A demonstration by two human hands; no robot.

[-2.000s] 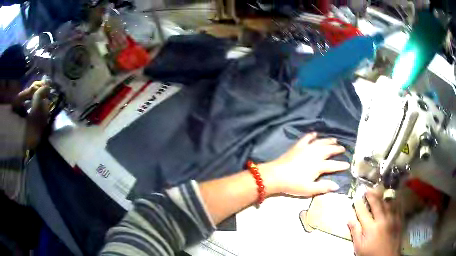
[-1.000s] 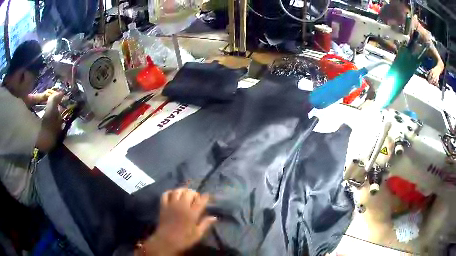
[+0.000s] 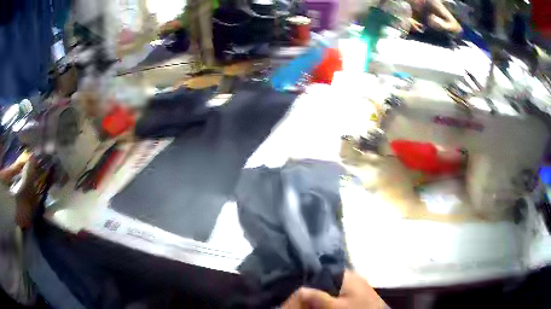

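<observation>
The image is blurred. A dark grey garment piece (image 3: 290, 211) lies bunched across the white table, drawn down over its front edge. At the bottom edge, my left hand (image 3: 309, 298) and my right hand (image 3: 362, 292) are close together, both partly cut off, gripping the garment's near end. The fingertips are hidden in the cloth. Flat dark grey cut panels (image 3: 187, 175) lie on the table to the left, apart from the held piece.
The cream sewing machine (image 3: 495, 151) stands at right, with a red cloth (image 3: 414, 156) on its bed. A dark folded bundle (image 3: 172, 111) and a red object (image 3: 118, 121) are at upper left. A blue object (image 3: 302, 66) is at the back. Other people's arms show at far left and upper right.
The garment has been pulled away from the needle area and the flat panels, towards me. Both hands are now together on it at the bottom. The view has swung to the right.
</observation>
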